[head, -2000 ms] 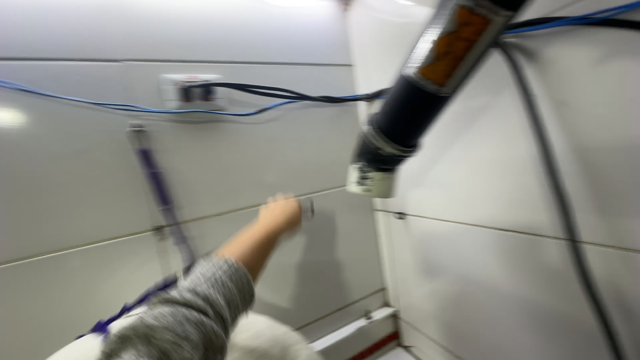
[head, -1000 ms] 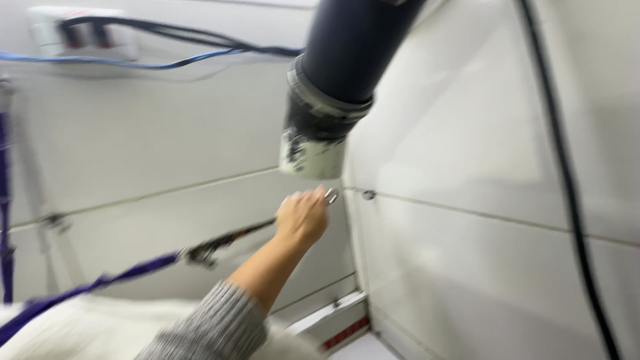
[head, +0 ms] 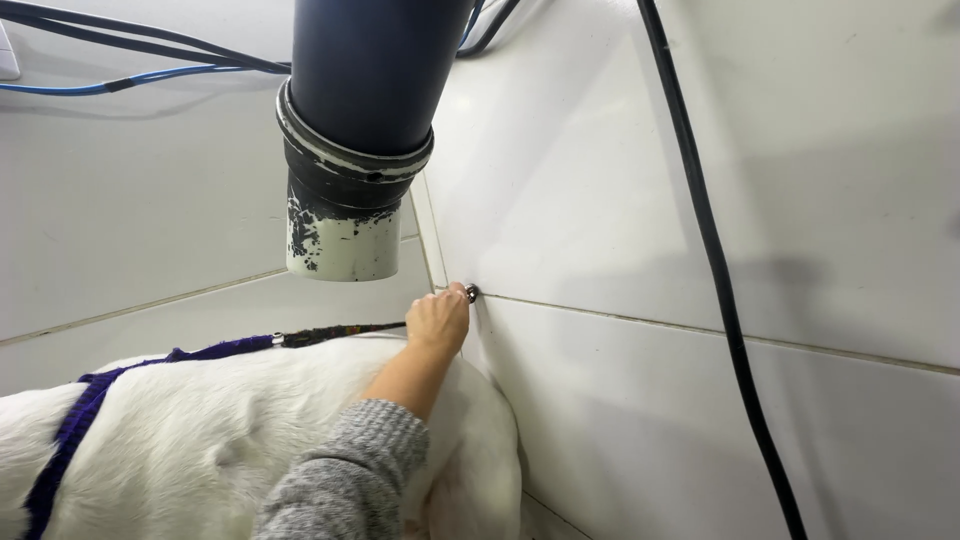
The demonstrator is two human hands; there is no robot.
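Observation:
My left hand (head: pixel 439 322) is closed around the end of a dark patterned leash (head: pixel 337 332) at the tiled corner. Its fingertips are at a small metal fitting (head: pixel 472 292) on the right wall; whether a clip is hooked there cannot be told. From the hand the leash runs left to a purple harness (head: pixel 217 350), joined by a metal piece. The harness lies on the back of a white short-haired animal (head: pixel 247 427), whose head is out of view. A grey knitted sleeve covers my forearm, which passes over the animal's rump. My right hand is not in view.
A thick dark pipe (head: pixel 367 75) with a chipped, pale open end hangs above my hand. One black cable (head: pixel 709 225) runs down the right wall (head: pixel 600 420). Black and blue cables (head: pixel 180 71) cross the upper left. The animal stands close to the walls.
My left hand has moved right, across the corner to the fitting on the right wall, with the leash end in it. The view has shifted, and more of the animal shows.

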